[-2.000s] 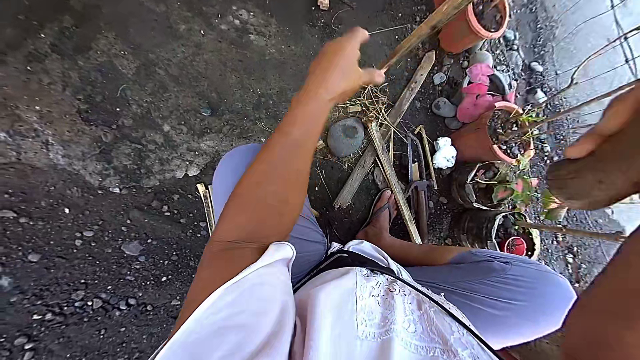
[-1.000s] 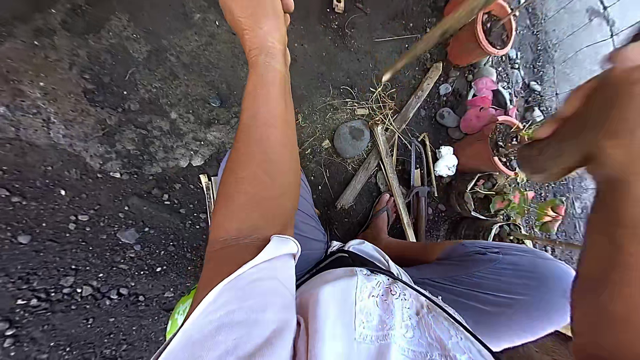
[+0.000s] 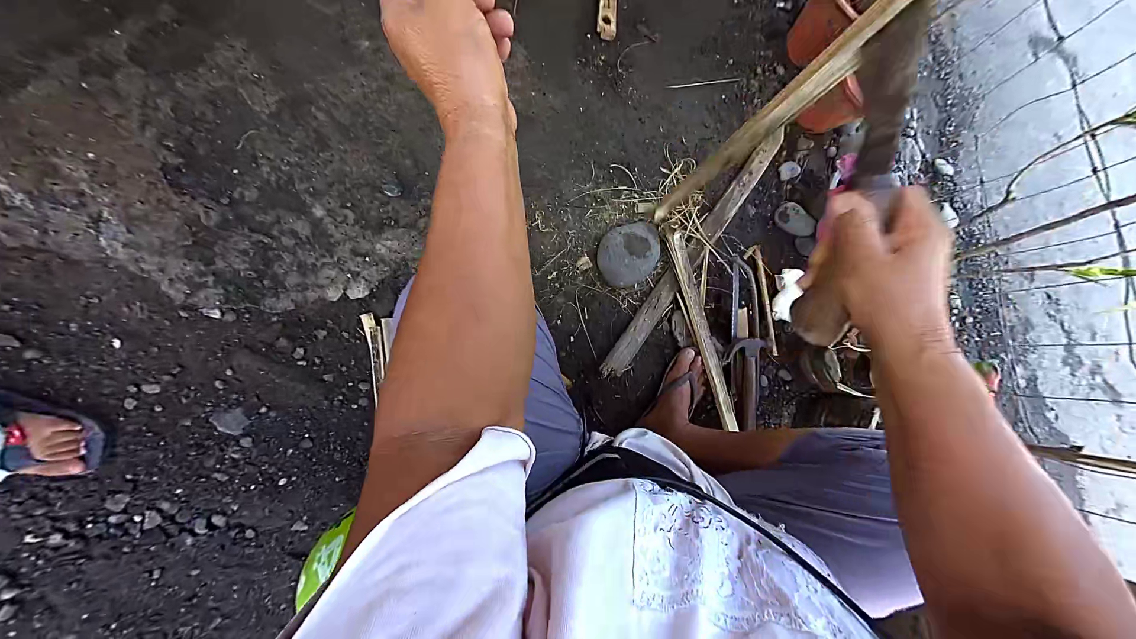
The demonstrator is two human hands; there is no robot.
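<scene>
My right hand (image 3: 896, 266) grips a machete (image 3: 887, 98) by its thick wooden handle. The blurred blade points to the top edge and crosses a long split strip of wood or bamboo (image 3: 772, 115). That strip slants from beside a round grey stone (image 3: 628, 255) to the top right edge; what holds its upper end cannot be seen. My left hand (image 3: 453, 53) is at the top edge, partly cut off, with its visible fingers curled; whether it holds anything is hidden. Below the strip, a weathered board (image 3: 643, 324) and a thinner split piece (image 3: 701, 328) lie crossed on the ground among shavings.
A hammer (image 3: 750, 348) lies beside my sandalled foot (image 3: 679, 390). Orange plant pots (image 3: 821, 35), a white lump (image 3: 786, 295) and wire fencing (image 3: 1092, 177) are on the right. Another person's foot (image 3: 49, 444) shows at far left. A green object (image 3: 324, 559) is beside my left arm.
My left hand has moved up and left from beside the long strip, where its fingers were spread. My right hand has come in from the right edge, and the machete blade now shows across the strip.
</scene>
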